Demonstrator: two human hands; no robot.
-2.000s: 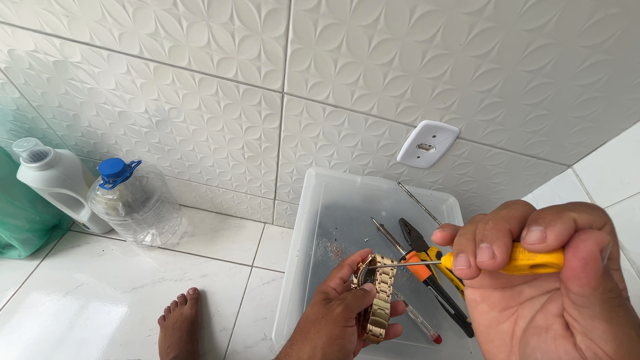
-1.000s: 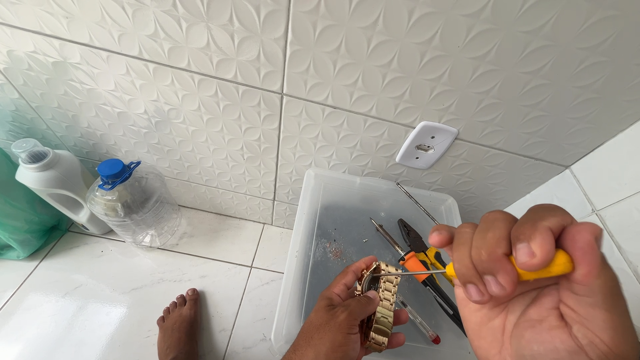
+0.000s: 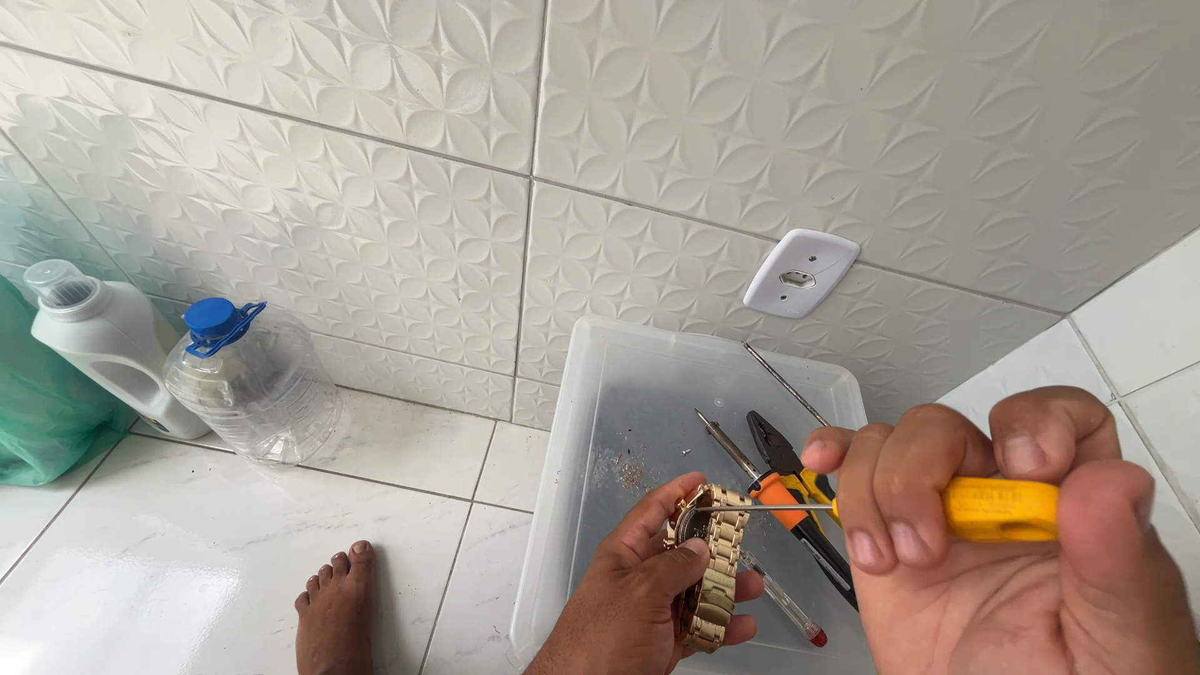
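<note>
A gold-coloured metal wristwatch (image 3: 722, 572) rests in my left hand (image 3: 637, 581), my thumb pressed on its case and fingers behind it. My right hand (image 3: 994, 525) is closed around the yellow handle of a screwdriver (image 3: 1003, 509). Its thin shaft points left, and the tip is at the watch case, near the band's end; exact contact cannot be told. Behind and below the hands, on a translucent plastic lid or bin (image 3: 600, 394), lie a soldering iron (image 3: 778, 497) with an orange and black handle, pliers (image 3: 773, 445) with yellow-and-black grips and a clear tester-like tool with a red end (image 3: 787, 600).
A thin metal rod (image 3: 783, 380) leans near the bin's far edge. A white socket plate (image 3: 802, 273) is on the embossed tiled wall. At left stand a clear jug (image 3: 253, 394) with blue cap, a white bottle (image 3: 112, 347) and a green bag (image 3: 47, 403). A bare foot (image 3: 337, 609) is on the floor.
My right hand has shifted slightly and changed its finger pose around the yellow handle. My left hand still holds the watch in about the same place.
</note>
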